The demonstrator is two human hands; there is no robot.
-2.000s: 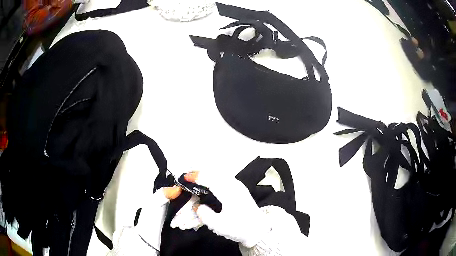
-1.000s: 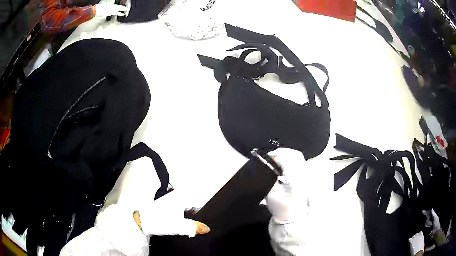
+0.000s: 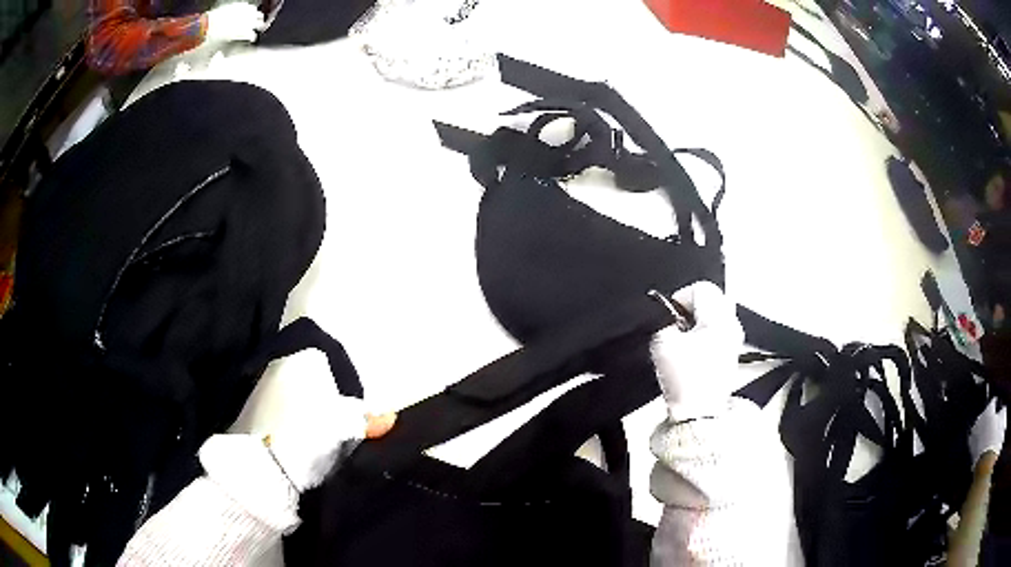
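A black bag [image 3: 477, 526] lies at the bottom centre in front of me. Its wide black strap [image 3: 521, 371] runs up to the right between my hands. My left hand [image 3: 316, 426], in a white glove with an exposed fingertip, holds the strap's lower left part. My right hand [image 3: 696, 332], in a white glove, is closed on the strap's upper right end, with a small shiny metal piece [image 3: 671, 309] at the fingertips. The glove hides the rest of the grip. A black crescent bag [image 3: 554, 260] lies flat behind, partly covered by the strap.
A large black bag heap [image 3: 211, 222] is at left. Black bags with looped straps [image 3: 848, 443] are at right. A crumpled clear plastic bag [image 3: 427, 50] and a red piece [image 3: 726, 22] lie at the far side. Another person's gloved hand [image 3: 234, 21] is at far left, and part of an arm shows at lower right.
My right hand has moved right and slightly up, drawing the strap out long. My left hand has moved slightly left and up. The strap now stretches diagonally between them.
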